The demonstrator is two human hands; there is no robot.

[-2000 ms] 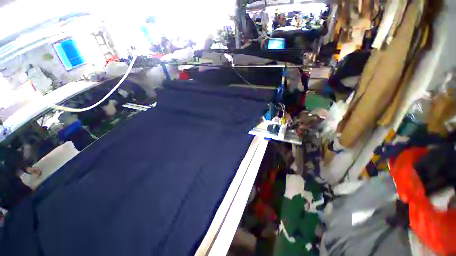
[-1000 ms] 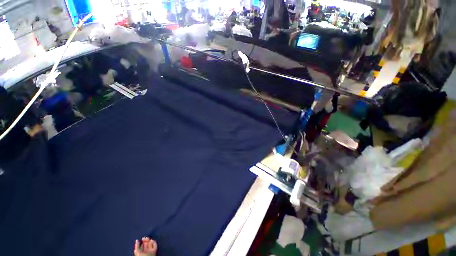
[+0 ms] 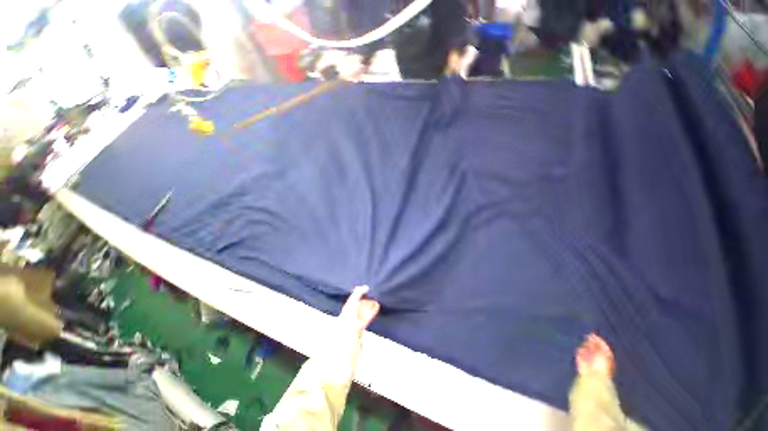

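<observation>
Navy cloth (image 3: 505, 244) covers most of the table, with folds fanning out from my left hand. My left hand (image 3: 360, 308) grips the cloth's near edge beside the pale table edge. My right hand (image 3: 595, 355) rests on the cloth at the lower right; its fingers are blurred, and I cannot tell whether it pinches the cloth. Shears (image 3: 160, 207) lie near the cloth's near left edge. A thin orange-brown stick (image 3: 286, 106) and a small yellow block (image 3: 202, 125) lie on the cloth at the far left.
The pale table edge (image 3: 227, 290) runs from the left to the lower middle. Across the table, another person's hand (image 3: 456, 64) is at the cloth's far edge. A pale cable (image 3: 362, 39) hangs at the top. Scraps and piled fabric (image 3: 93, 391) lie on the green floor.
The view has swung left along the table. Both my hands are now in view, where one hand showed before, and the cloth is pulled into folds at my left hand.
</observation>
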